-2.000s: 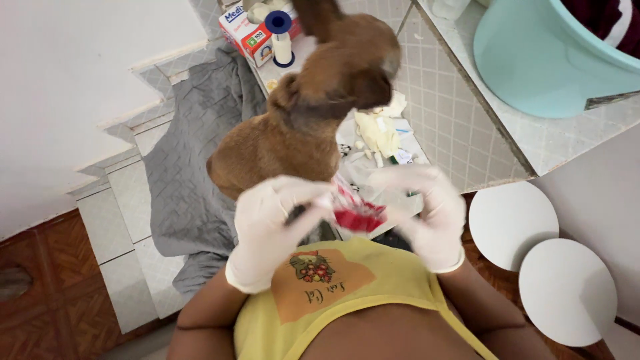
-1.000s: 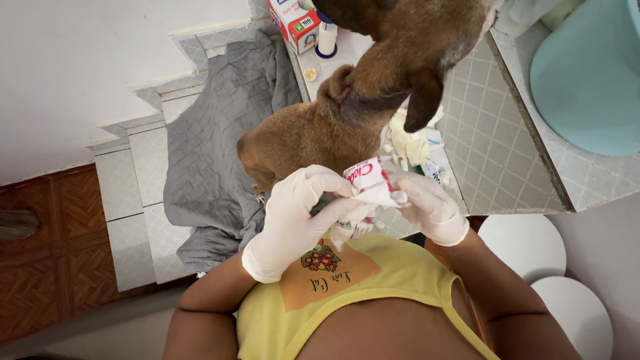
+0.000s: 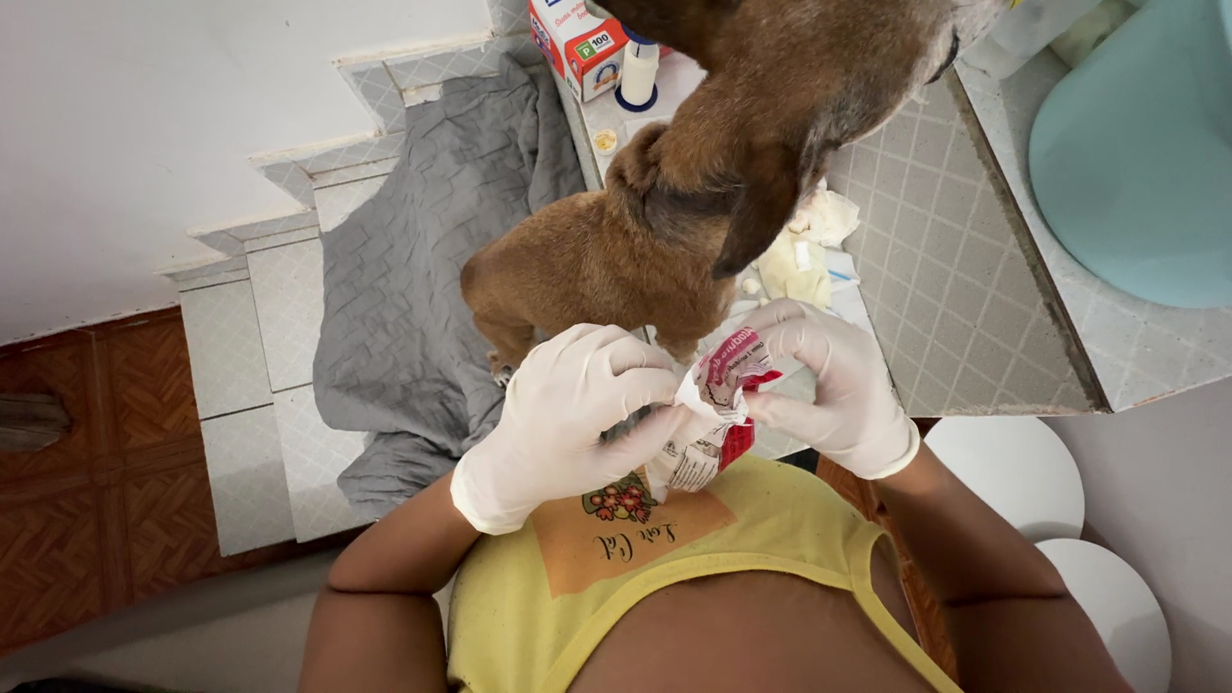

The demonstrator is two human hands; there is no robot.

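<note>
A crumpled red and white printed wrapper [image 3: 717, 409] is pinched between my two gloved hands, in front of my yellow top. On its left side my left hand [image 3: 582, 414] grips it with thumb and fingers. My right hand [image 3: 833, 385] holds its right side the same way. What is inside the wrapper cannot be seen. Just beyond my hands stands a brown dog [image 3: 597, 260], its head at the top right and partly out of view. Beside the dog lie pale crumpled gloves or cloth [image 3: 799, 265] on white paper.
A grey quilted blanket [image 3: 433, 260] drapes over tiled steps [image 3: 231, 346] at left. A glove box [image 3: 582, 53], a roll of white tape on a blue-rimmed spool [image 3: 638, 72] and a small round lid [image 3: 604, 142] sit behind the dog. A turquoise tub [image 3: 1145, 154] stands right, white round stools [image 3: 1011, 476] below.
The wrapper has been turned and is more crumpled between my hands. The dog's head has moved toward the upper right since the earliest frame.
</note>
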